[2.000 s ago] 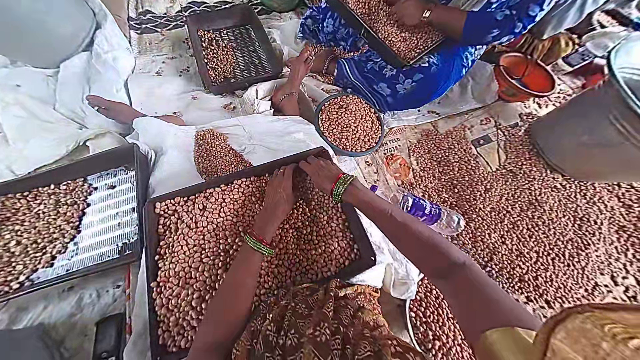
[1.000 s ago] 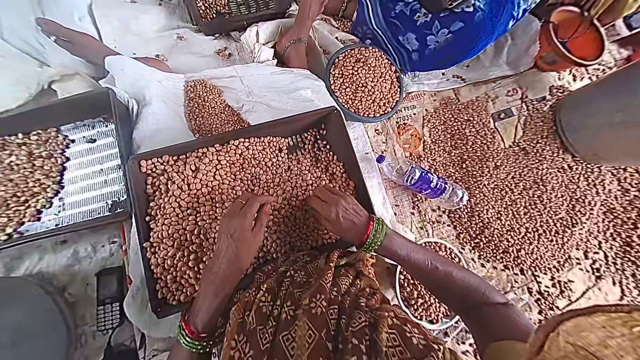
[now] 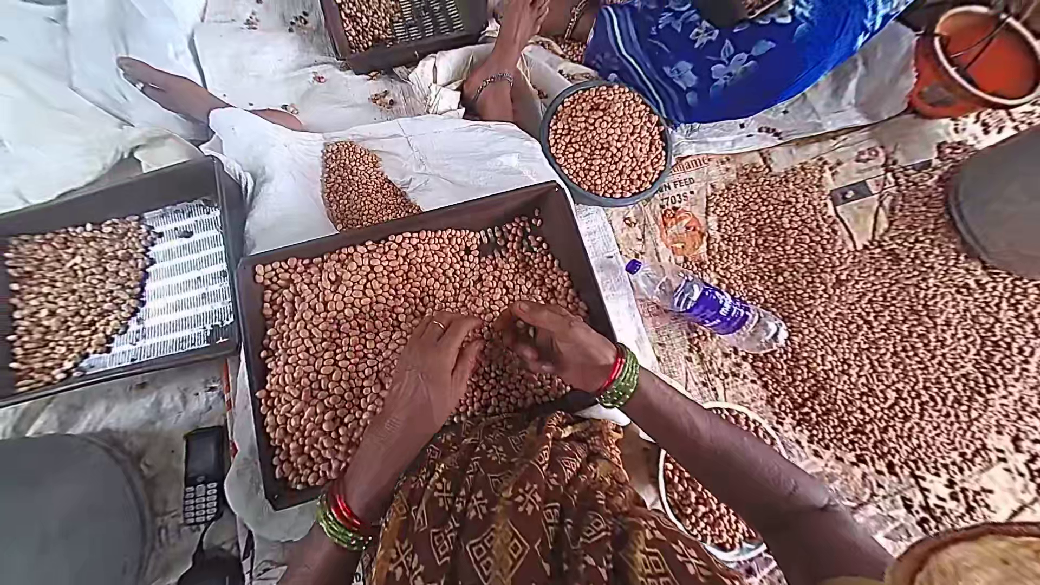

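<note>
A dark rectangular tray [image 3: 406,231] lies before me, tilted slightly, with a thick layer of brown nuts or beans [image 3: 333,325] in it. My left hand [image 3: 439,357] rests over the near middle of the layer, fingers bent toward the right. Close beside it, my right hand [image 3: 556,345] is curled above the nuts near the tray's right side. The fingertips almost meet; whether either hand holds a nut cannot be told. A dark patch of the tray's floor shows near its far right corner. Green and red bangles circle both wrists.
Left is another tray [image 3: 231,268] partly filled with nuts. A full round bowl [image 3: 668,154] stands beyond the right corner, near another person's foot [image 3: 494,85]. A plastic bottle [image 3: 711,305], spread nuts [image 3: 877,349], a nut-filled tub [image 3: 707,496] and an orange bucket [image 3: 934,81] lie right. A keypad phone [image 3: 203,475] lies left.
Both hands have come from the tray's far edge to its near middle. Since one second ago they have drawn closer together. The view has shifted.
</note>
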